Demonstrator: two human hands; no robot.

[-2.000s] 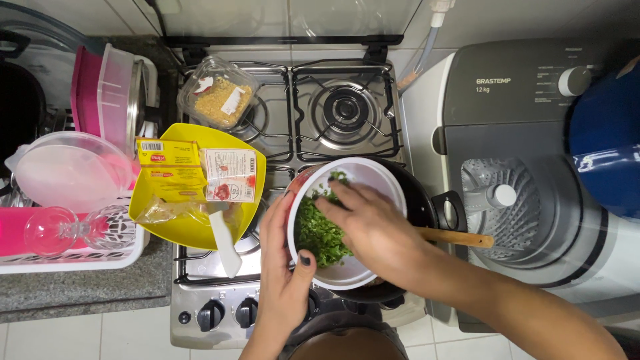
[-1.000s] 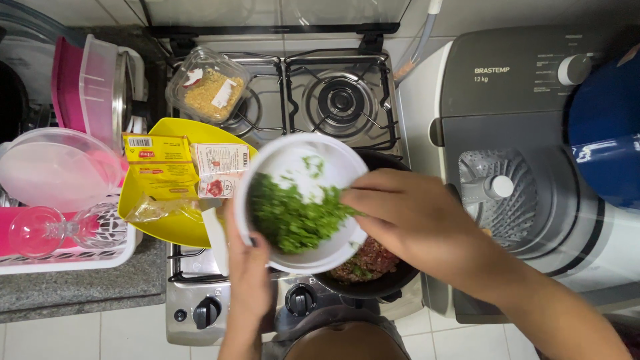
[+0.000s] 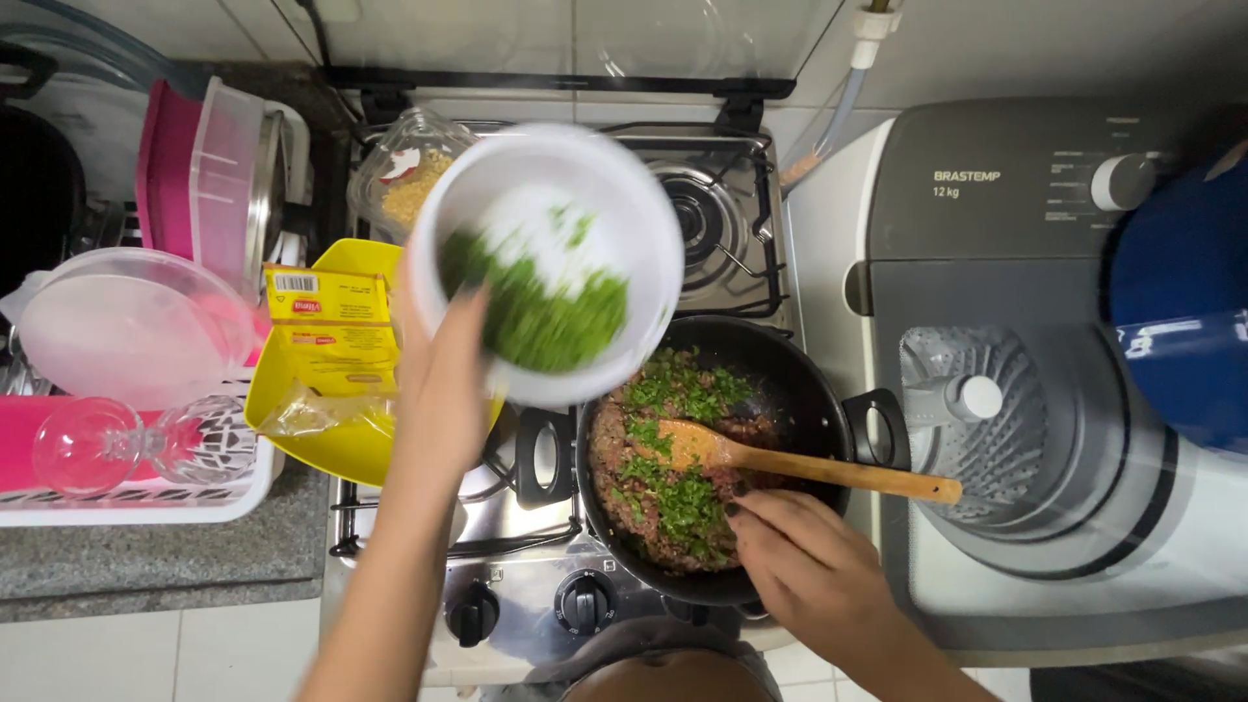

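My left hand (image 3: 444,361) grips the rim of a white plastic bowl (image 3: 624,195), blurred by motion, with chopped green herbs (image 3: 561,317) inside. It is held above the stove, up and left of a black pot (image 3: 799,390). In the pot lies ground meat (image 3: 619,487) with chopped herbs scattered over it. A wooden spatula (image 3: 829,466) rests in the meat, its handle lying across the pot's right rim. My right hand (image 3: 795,546) is over the pot's lower right edge, fingertips bunched together just below the spatula handle; nothing shows clearly between them.
Left of the pot, a yellow bowl (image 3: 278,390) holds yellow packets and clear plastic. A clear container of yellowish crumbs (image 3: 414,190) sits on the back left burner. A white dish rack (image 3: 195,507) with glasses stands far left. At the right is an open washing machine (image 3: 975,292).
The white bowl has moved up and left off the pot, uncovering meat, herbs and spatula. My right hand, in the bowl two seconds ago, is now lower, by the spatula handle.
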